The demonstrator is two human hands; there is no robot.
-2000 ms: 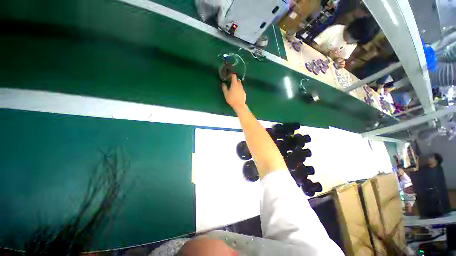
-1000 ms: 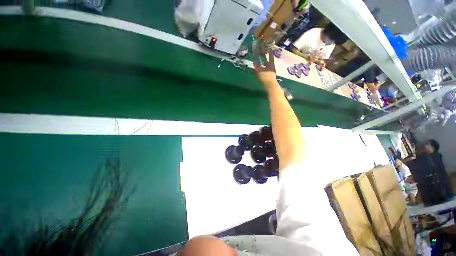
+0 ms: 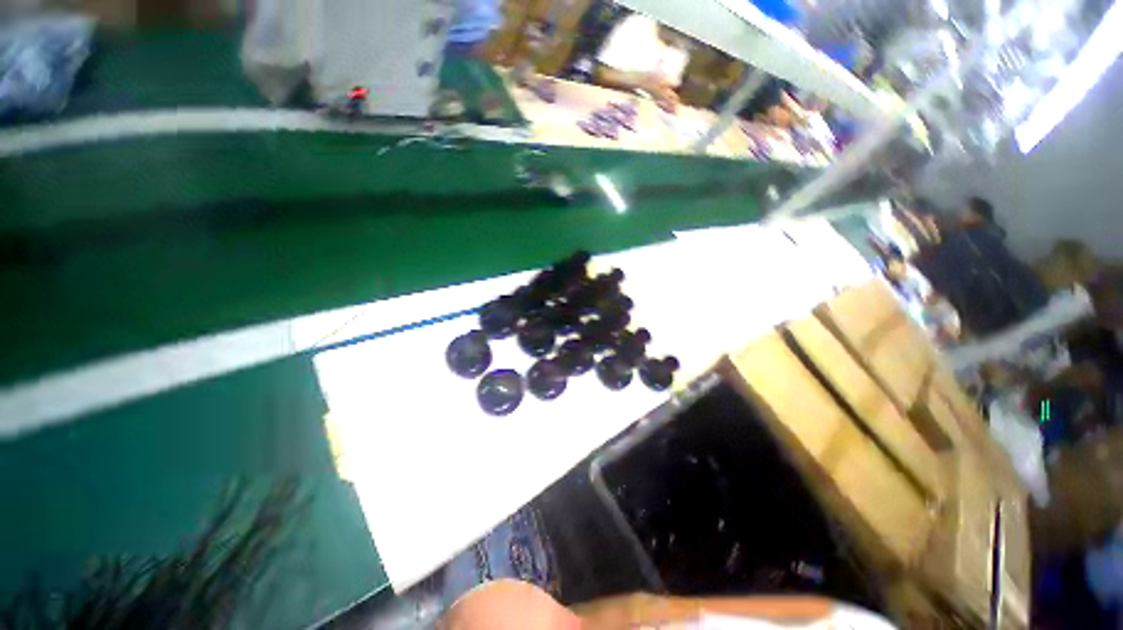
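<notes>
Several glossy black flanged housings [image 3: 500, 391] stand in a cluster on the white work sheet [image 3: 431, 492], some overlapping in view. Neither of my hands shows. A blurred rounded skin-coloured shape is at the bottom edge, with a thin skin-coloured and white strip to its right, cut off by the edge; I cannot tell whether this strip is part of my arm. A small blurred wired unit [image 3: 548, 180] lies on the green conveyor belt [image 3: 246, 234].
A black bin [image 3: 727, 492] is below the bench edge, beside cardboard cartons [image 3: 850, 418]. A pale rail [image 3: 160, 369] borders the conveyor. A light-coloured machine [image 3: 376, 55] stands across it. Yellow tape [image 3: 339, 446] marks the sheet's left edge. Other people are farther back.
My reaching arm has withdrawn from over the conveyor and sheet, uncovering the black housings. The view has turned and shifted right, and more of the black bin shows.
</notes>
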